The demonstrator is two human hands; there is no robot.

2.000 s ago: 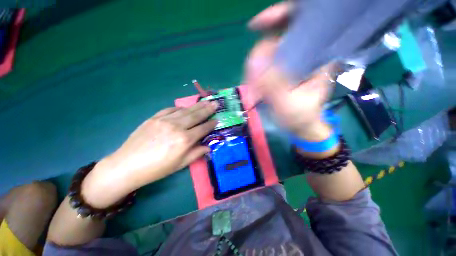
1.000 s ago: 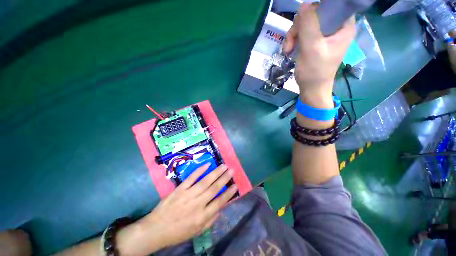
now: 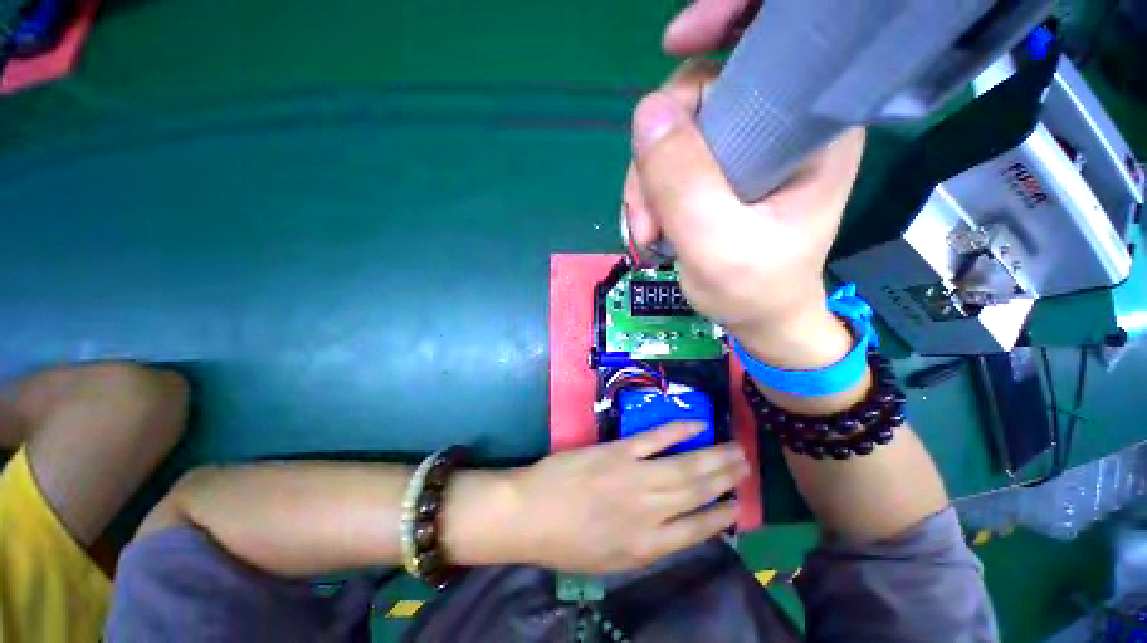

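Note:
The open black housing lies on a red foam pad (image 3: 575, 377) in front of me. Its green circuit board (image 3: 654, 337) with a dark display strip is at the upper end. The blue battery pack (image 3: 667, 408) is in the lower half, with thin wires above it. My left hand (image 3: 623, 496) lies flat over the battery pack and the housing's lower end, fingers apart. My right hand (image 3: 742, 214) grips the thick grey electric screwdriver (image 3: 805, 107) above the board's upper right. The screwdriver's tip is hidden by the hand.
A white-and-dark screw feeder (image 3: 1006, 226) marked "FUMA" stands at right, with a flat black device (image 3: 1013, 408) below it. Clear plastic lies at lower right. Another red pad (image 3: 50, 57) is at the far upper left. A person's bare arm or knee (image 3: 101, 421) shows at left.
My right hand has moved with the screwdriver from in front of the feeder to over the board. My left hand stays on the battery end. The view has shifted and turned.

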